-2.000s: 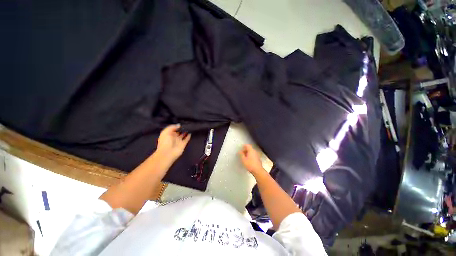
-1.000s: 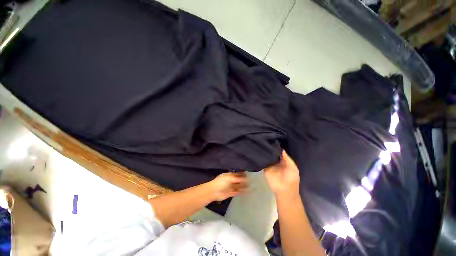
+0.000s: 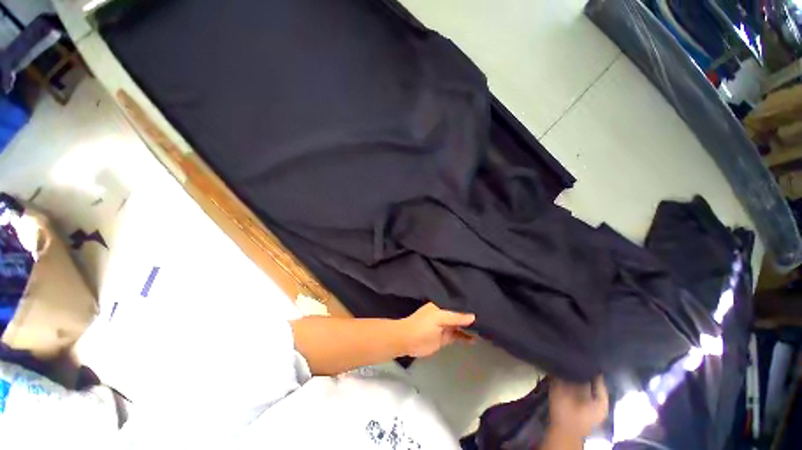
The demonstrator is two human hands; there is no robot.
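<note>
Black fabric lies over the pale table, flat at the upper left and creased in front of me. My left hand is at the near edge of the cloth, thumb on top and fingers bent under, pinching the edge. My right hand is at the cloth's near edge farther right, blurred, with its fingertips partly hidden at the fabric. The loose fabric supply is heaped in shiny folds at the right. The shears are not visible.
A plastic-wrapped roll lies along the far edge of the table. A worn brown edge strip runs along the near side. A cardboard box stands at the lower left, with scraps on the floor.
The view has turned, so the table runs more steeply. My right hand has moved right along the cloth edge. My left hand has come onto the edge. The shears seen earlier are now out of sight.
</note>
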